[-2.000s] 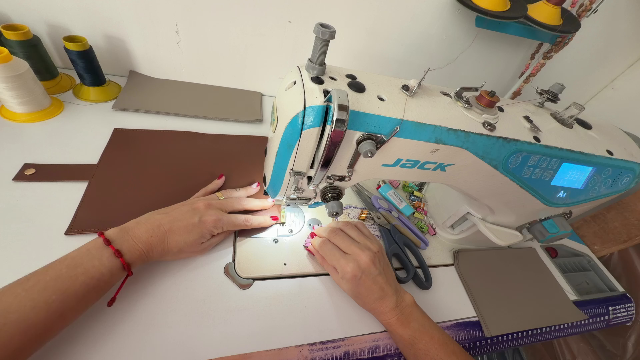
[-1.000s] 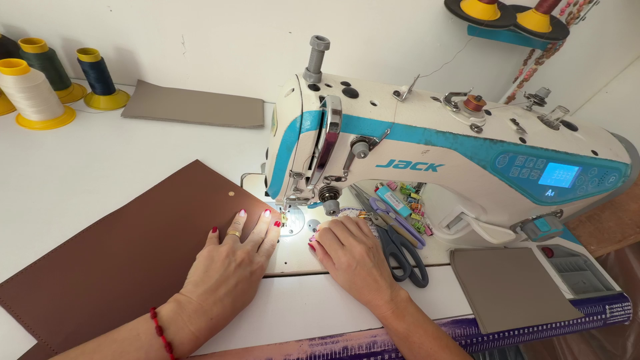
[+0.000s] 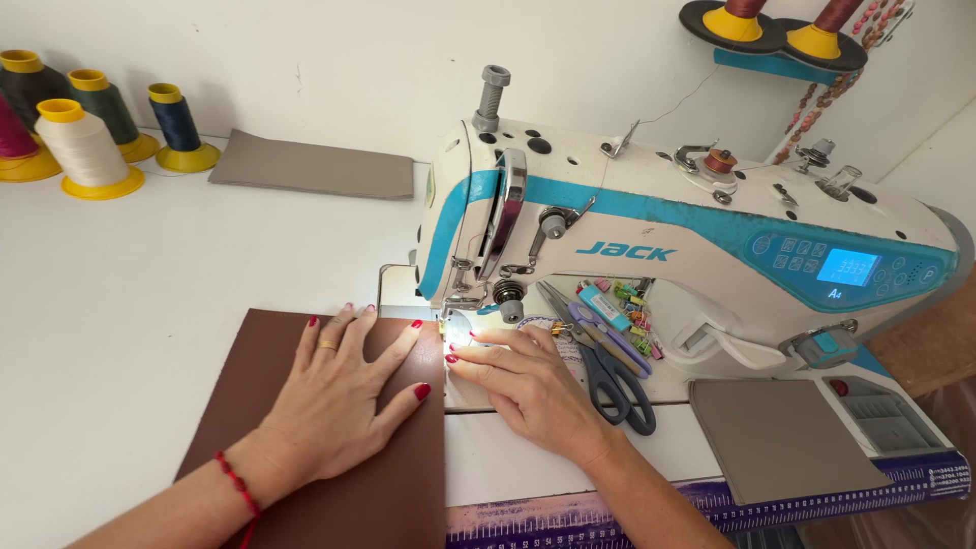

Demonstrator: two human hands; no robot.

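Observation:
A brown leather-like panel (image 3: 366, 488) lies with its upper right corner at the needle area of the Jack sewing machine (image 3: 656, 229). My left hand (image 3: 343, 389), with a ring and a red cord bracelet, rests flat on the panel, fingers spread. My right hand (image 3: 534, 381) sits just right of the panel's edge, fingertips beside the lit presser foot (image 3: 443, 326) and the needle plate; nothing shows gripped in it. The needle tip itself is too small to make out.
Scissors (image 3: 610, 374), a lighter (image 3: 604, 305) and small colored clips (image 3: 637, 305) lie under the machine arm. Taupe pieces lie behind (image 3: 313, 168) and at right (image 3: 778, 435). Thread cones (image 3: 84, 149) stand at back left. A purple ruler mat (image 3: 762, 507) runs along the front.
The brown panel has turned, so its long edge now runs toward me; its tab with a metal snap, seen two seconds ago, is out of sight. My left hand has turned with it.

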